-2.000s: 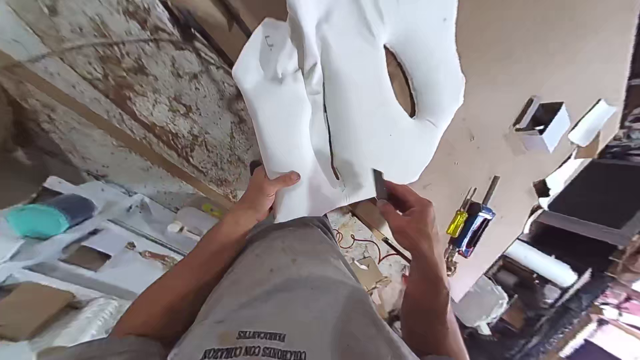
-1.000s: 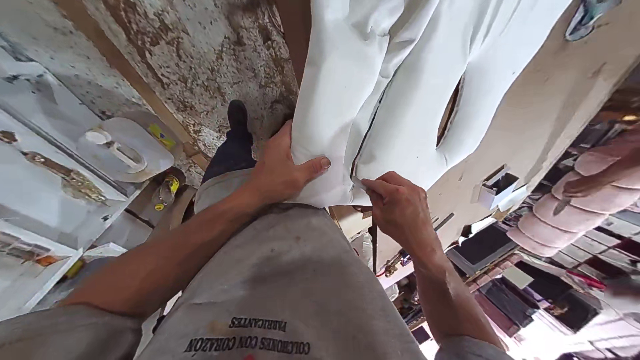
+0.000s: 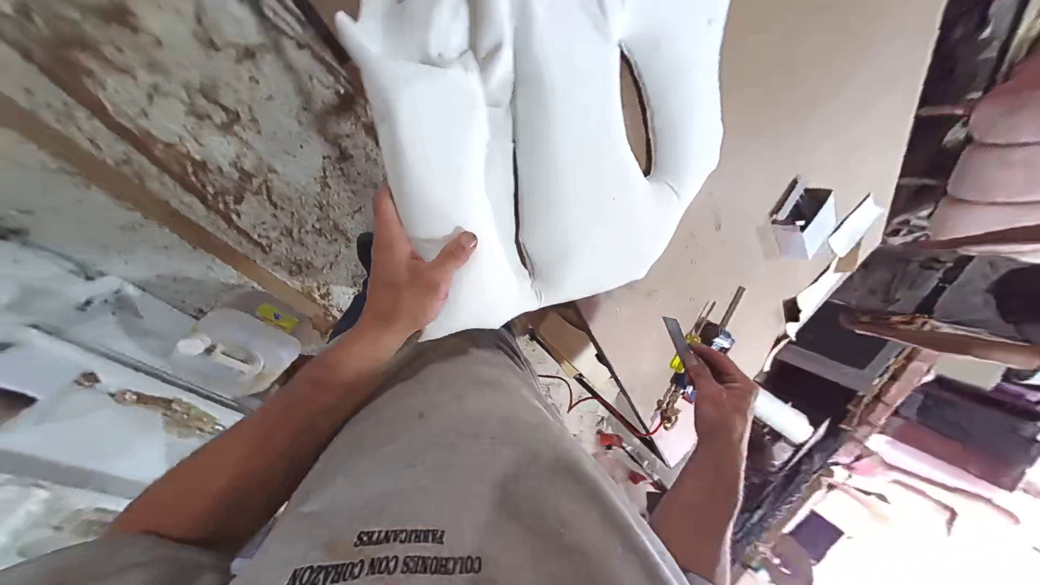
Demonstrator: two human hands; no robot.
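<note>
A large white padded piece (image 3: 585, 187), its covering smooth with creases near the top, lies over a tan board and reaches to my shirt. It has an oval opening at the right and a long narrow slit along its middle. My left hand (image 3: 414, 276) grips its lower left edge, the thumb on top and the fingers out of sight beneath. Off to the right, apart from the piece, my right hand (image 3: 719, 382) holds a flat grey metal blade (image 3: 678, 341) that points up and left.
Screwdrivers with yellow and blue handles (image 3: 678, 361) lie beside my right hand. An open small box (image 3: 804, 223) stands on the tan board (image 3: 829, 97). A translucent plastic jug (image 3: 236, 349) is at the left, a red wire (image 3: 573, 398) below the board's edge.
My right hand was at the white piece's lower edge one second ago; now it is away to the right with the blade. My left hand still grips the piece. The view has shifted.
</note>
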